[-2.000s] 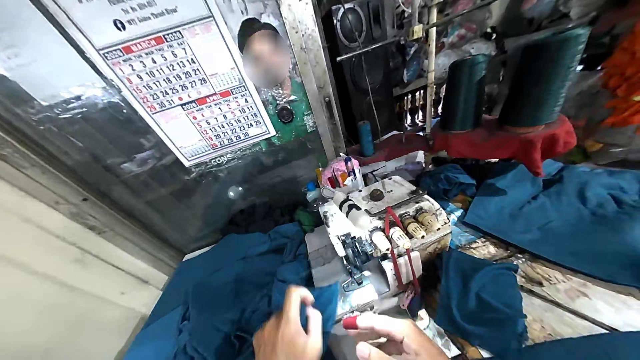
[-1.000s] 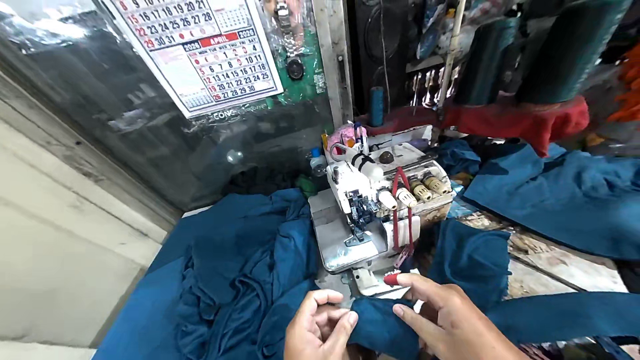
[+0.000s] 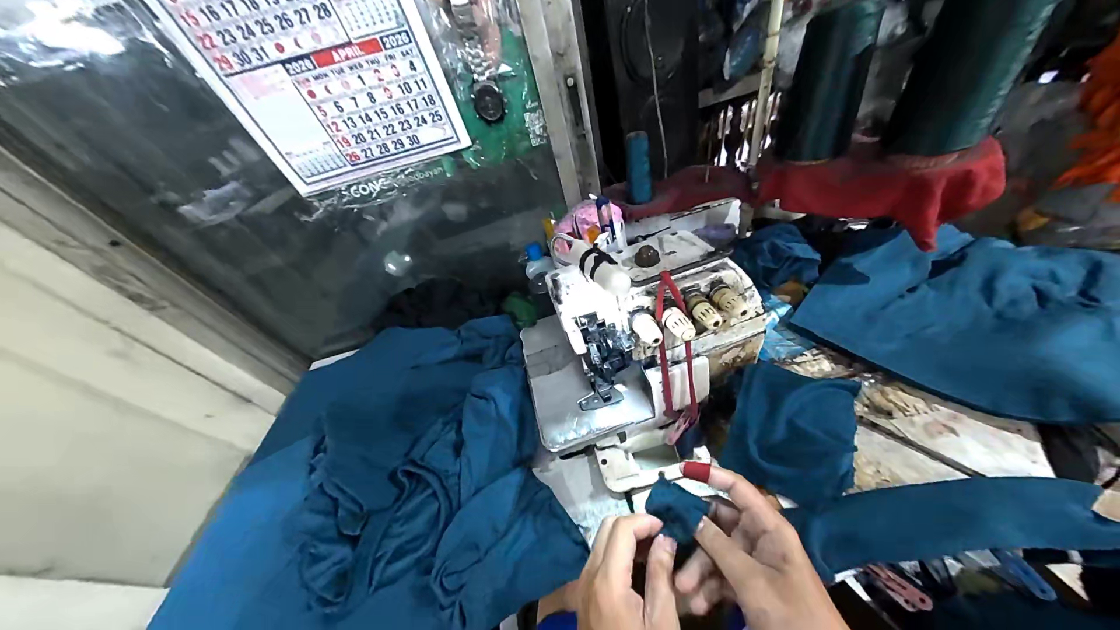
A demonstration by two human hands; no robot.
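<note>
At the bottom centre, my left hand pinches one edge of a small teal fabric piece between thumb and forefinger. My right hand, with red tape round a fingertip, grips the other side of it. Both hands are just in front of an overlock sewing machine, whose metal plate and presser foot are bare of cloth. A long teal fabric strip runs from beside my right hand to the right edge; whether it joins the held piece is hidden.
Teal cloth is heaped left of the machine. A small teal panel and a larger teal piece lie to its right. Thread cones stand behind on red cloth. A glass pane with a calendar rises at the back left.
The hands, apart and empty two seconds ago, took hold of teal fabric by one second ago. Now they are closer together, with the small piece raised between them.
</note>
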